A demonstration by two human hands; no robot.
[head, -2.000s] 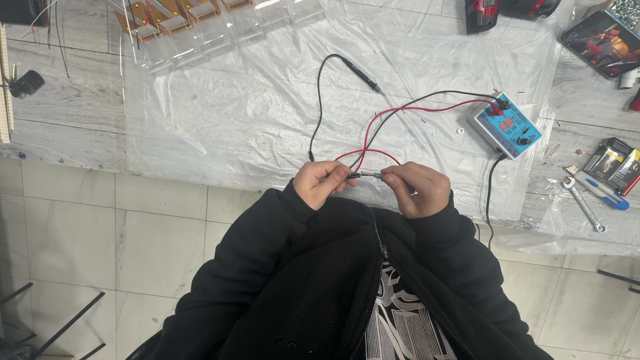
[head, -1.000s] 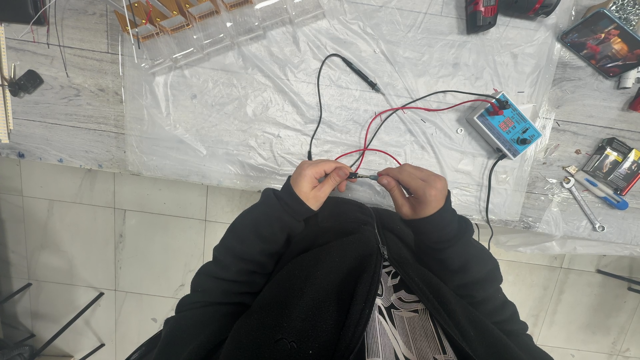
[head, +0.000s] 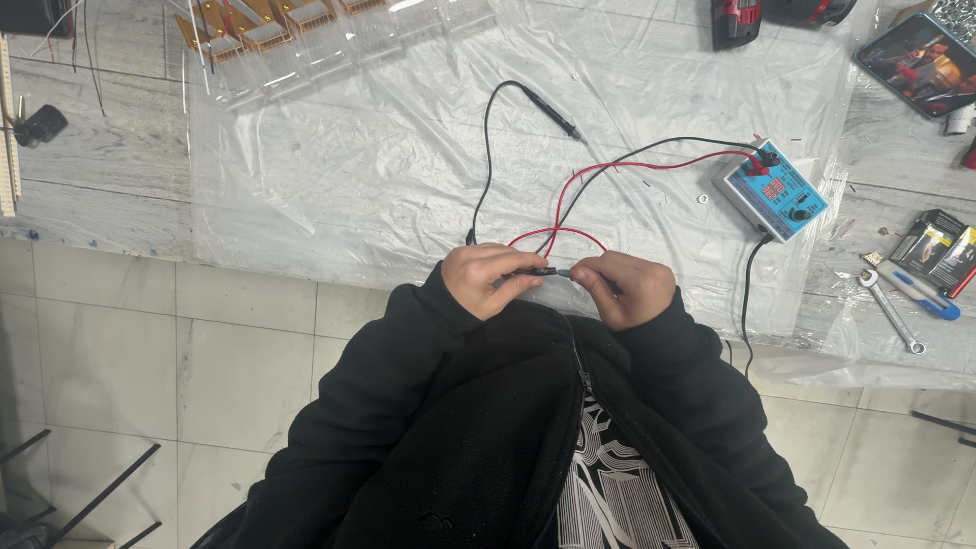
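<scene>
Near the table's front edge, my left hand (head: 488,278) pinches a small black clip or connector (head: 540,271) between thumb and fingers. Facing it, my right hand (head: 627,288) grips a thin probe, whose greyish tip (head: 564,273) meets the black piece; most of the probe is hidden by the fingers. Red and black leads run from the hands to a blue-and-white tester box (head: 772,191) with a lit red display. A loose black test probe (head: 553,113) lies on the plastic sheet (head: 343,168) beyond my left hand.
Clear plastic trays (head: 335,49) with orange-brown parts stand at the back left. On the right lie a combination wrench (head: 892,313), a utility knife (head: 915,288), small packages (head: 934,248) and a phone (head: 923,65). A red-and-black power tool (head: 737,21) lies at the back. A black cord leaves the tester.
The hands stay at the table's front edge. Between them, the exposed light-coloured metal part seen earlier is now barely visible, with the two held pieces close together.
</scene>
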